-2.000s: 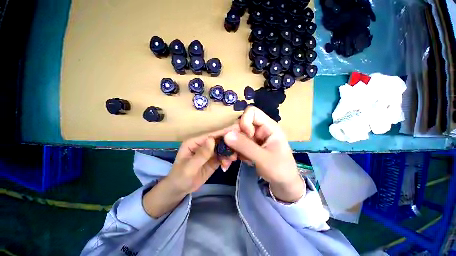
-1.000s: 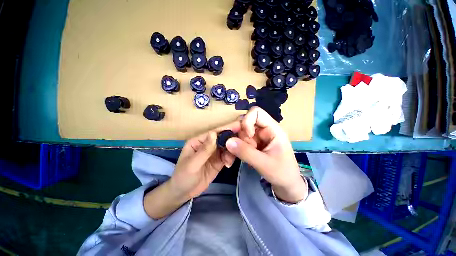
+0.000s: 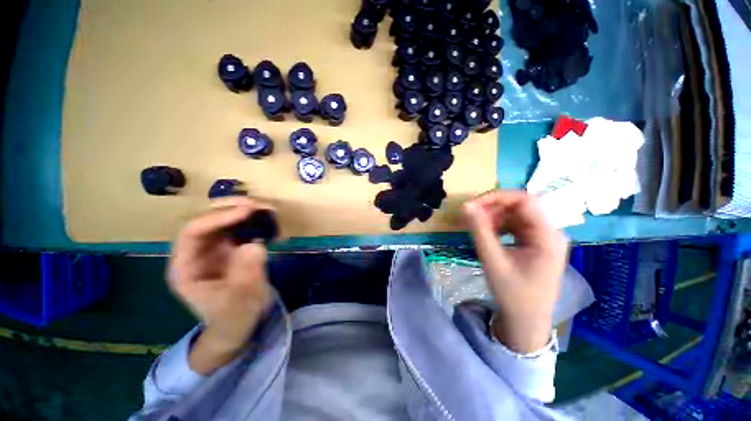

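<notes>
My left hand (image 3: 221,267) holds a black knob (image 3: 258,225) between its fingers, near the cardboard's front edge; the hand is slightly blurred. My right hand (image 3: 520,251) is apart from it at the right, with thumb and forefinger close together; whether anything thin is between them cannot be told. A loose heap of black caps (image 3: 416,182) lies between the hands. Several knobs with whitish, wet-looking tops (image 3: 310,169) stand left of the heap. Two knobs without a pale dot stand at the left, one (image 3: 161,179) in full view, the other (image 3: 227,189) partly hidden by my left hand.
A dense block of upright knobs (image 3: 452,80) stands on the cardboard (image 3: 156,99). Right of it are spare caps (image 3: 552,41) on a clear bag (image 3: 650,78), a white bundle (image 3: 594,164) with a red piece (image 3: 569,127), and corrugated dividers (image 3: 696,123). Blue crates stand below the bench.
My hands have parted: the left moved left with the knob, the right moved right. The cap heap shows fully now. The view has shifted slightly.
</notes>
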